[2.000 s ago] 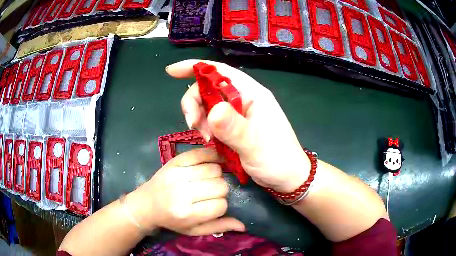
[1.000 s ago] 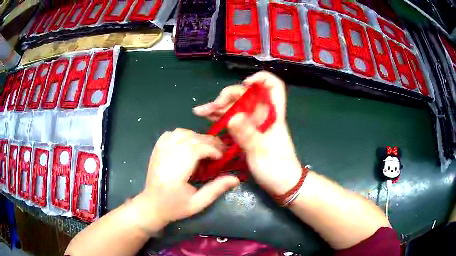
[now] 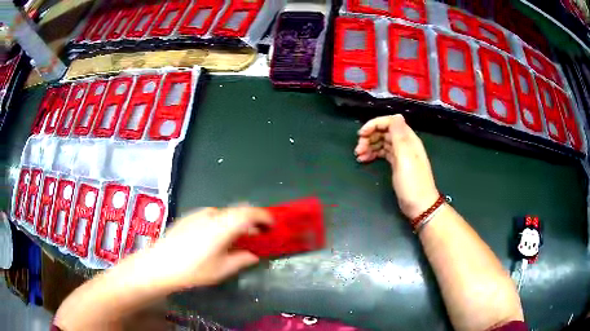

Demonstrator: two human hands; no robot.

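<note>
My left hand is low and left of centre, closed around red plastic frames. They stick out to the right of my fingers, blurred, so their number cannot be told. My right hand is apart from it, up and to the right over the dark green bench top. Its fingers are half curled and it holds nothing visible. It wears a red bead bracelet.
A tray of red frames lies at the left, its middle row whitish. A tray stack stands at the back right, another loaded tray at the back left. A dark phone lies between them. A cartoon charm lies right.
The hands, together on the frames before, have parted. My right hand has let go and moved up and right. My left hand has the frames, now lower. The view has shifted, so the trays appear further right.
</note>
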